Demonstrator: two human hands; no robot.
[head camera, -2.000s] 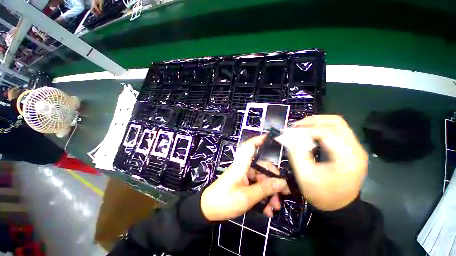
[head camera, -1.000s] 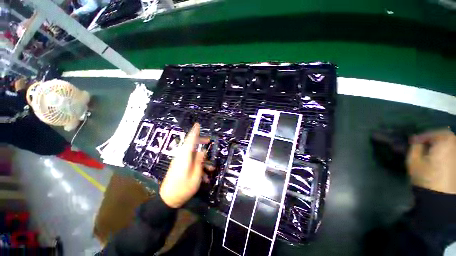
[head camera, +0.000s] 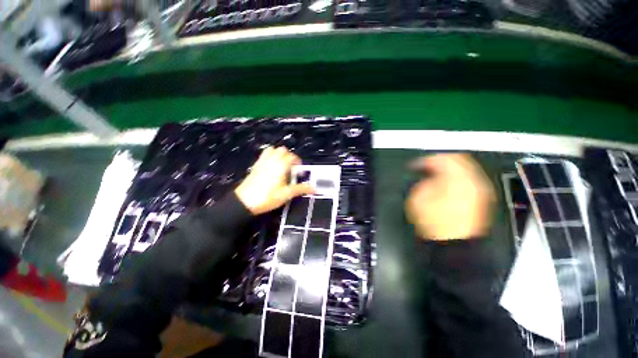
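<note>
My left hand (head camera: 269, 181) is over the back part of the glossy black tray (head camera: 203, 140), its fingertips at the top end of the die-cut adhesive sheet (head camera: 301, 259). Whether it grips the sheet or a small part is unclear. The sheet lies lengthwise across the tray's right part, its near end past the tray's front edge. My right hand (head camera: 450, 198) is blurred, right of the tray over the dark bench. Its fingers are curled and a dark patch shows at the fingertips; what it is cannot be made out.
Spare adhesive sheets (head camera: 559, 224) with curled white backing lie at the right, beside another black tray (head camera: 622, 238). White waste strips (head camera: 103, 217) lie left of the tray. A green strip (head camera: 280, 94) with a white edge runs behind. A cream fan (head camera: 17, 192) is blurred at the left edge.
The view has swung right. My left hand has moved from the tray's middle to the adhesive sheet's top end. My right hand has come closer to the tray from the far right.
</note>
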